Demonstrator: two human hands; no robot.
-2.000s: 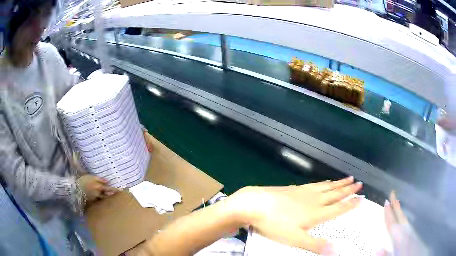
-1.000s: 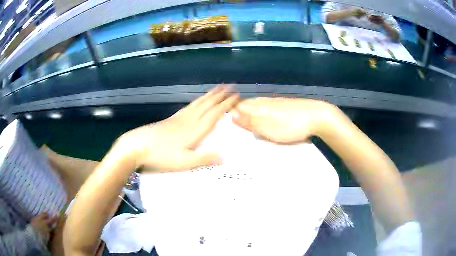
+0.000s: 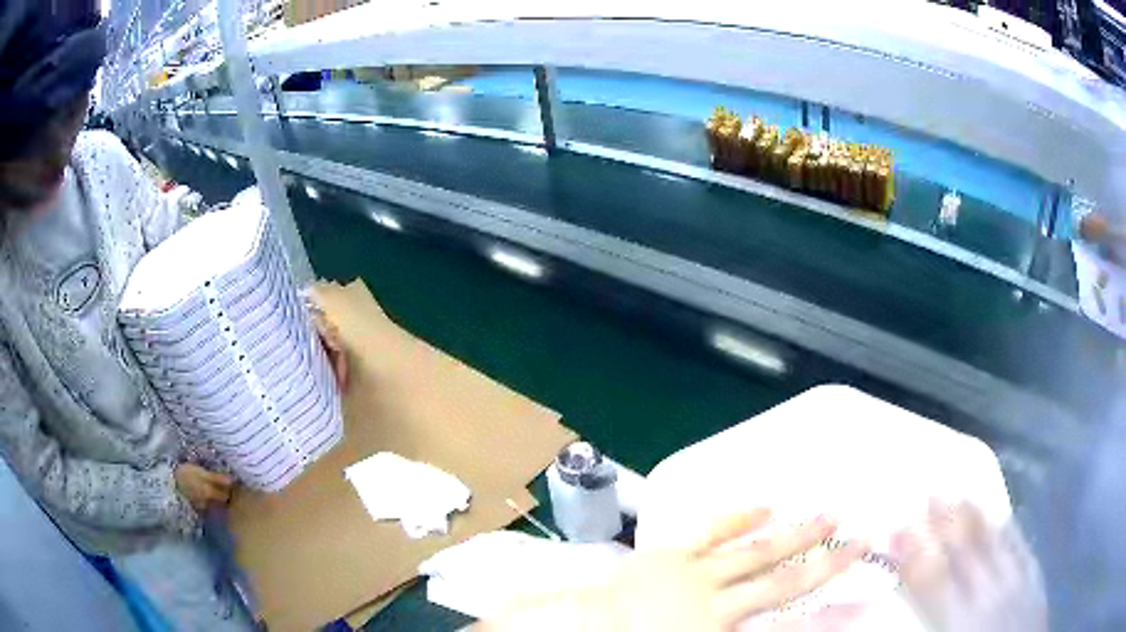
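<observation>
A white hexagonal unit (image 3: 827, 457) lies flat at the lower right, with faint print partly under my hands. My left hand (image 3: 741, 574) lies flat on its near part, fingers spread. My right hand (image 3: 969, 568) is blurred on the unit's right side, fingers apart; nothing shows held in it. The near edge of the unit is cut off by the frame. A pale bottle with a shiny metal top (image 3: 583, 494) stands at its left, beside a white cloth (image 3: 519, 570) and a thin white stick (image 3: 533, 519).
A person (image 3: 74, 370) at the left holds a tilted stack of white units (image 3: 235, 352) over brown cardboard sheets (image 3: 432, 395). A crumpled white rag (image 3: 408, 491) lies on the cardboard. Yellow-gold parts (image 3: 803, 163) stand in rows across the dark green line (image 3: 494, 309).
My view swung right, then back left. My hands have moved from the unit's far edge to its nearer part. The person's stack has tilted, and both of their hands now show on it.
</observation>
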